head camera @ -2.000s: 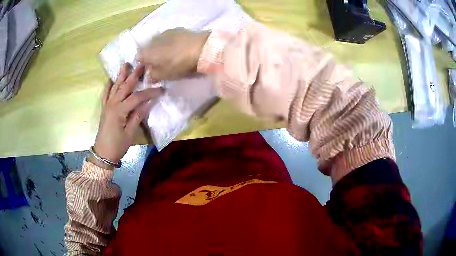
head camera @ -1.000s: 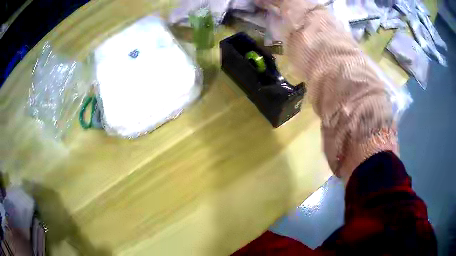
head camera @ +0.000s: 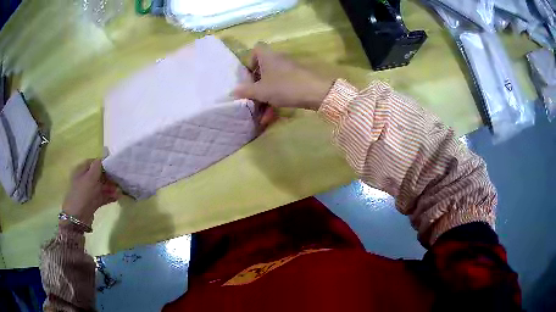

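Note:
A pale pink quilted pouch (head camera: 183, 146) is held just in front of me over the table, its diamond-stitched side facing me and a smooth pale face turned up. My left hand (head camera: 91, 186) grips its lower left corner. My right hand (head camera: 274, 85) grips its right end, thumb on top and other fingers partly hidden behind and under it. No plastic shows around this pouch.
Folded pouches (head camera: 21, 146) lie at the left. Whitish empty bags (head camera: 225, 11), green scissor handles (head camera: 143, 6) and a black tape dispenser (head camera: 387, 36) are at the back. Packed pouches (head camera: 500, 85) lie at the right. The table's edge (head camera: 244, 220) curves before my apron.
The bagged item under my hands two seconds ago is gone from there. My right arm has come back from the packed heap, and both hands now hold an unbagged pouch.

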